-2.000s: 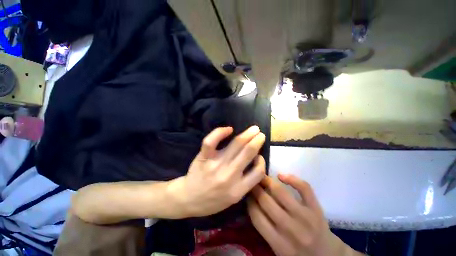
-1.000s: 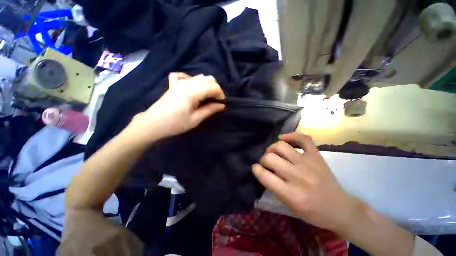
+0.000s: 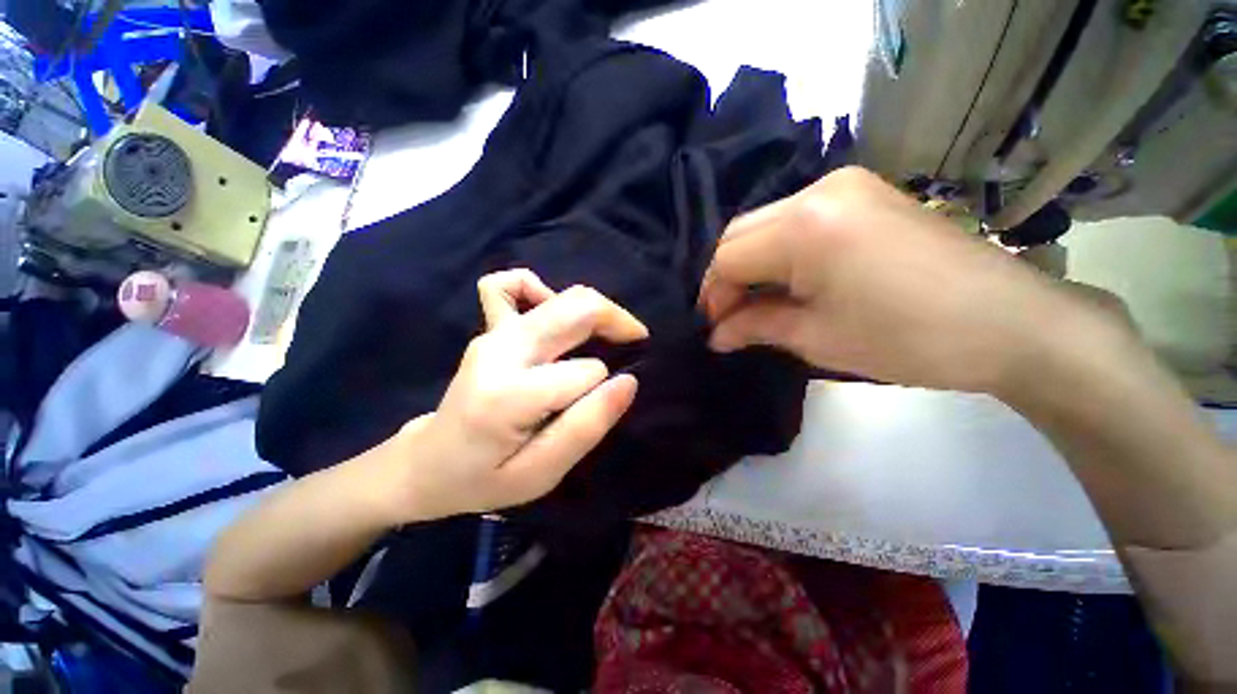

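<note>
A large black cloth garment (image 3: 407,298) lies bunched on the white table, left of the sewing machine head (image 3: 1058,95). My left hand (image 3: 536,386) is over the cloth with its thumb and fingers pinching black fabric. My right hand (image 3: 814,271) is a little to the right, fingertips pinched on the same cloth. The exact fold between the fingertips is hard to make out against the black. My right hand and forearm cover part of the machine bed (image 3: 1153,292), and the needle area is mostly hidden.
A cream machine part with a round dark disc (image 3: 149,174) stands upper left, with a pink thread cone (image 3: 204,312) below it. Striped grey-blue cloth (image 3: 149,468) is heaped at left. Printed marks run along the table's front edge (image 3: 882,545). Red patterned cloth (image 3: 760,610) covers the lap.
The black cloth has come away from the needle area towards the left. My right hand has moved up onto the cloth. My left hand has moved lower. The view has shifted.
</note>
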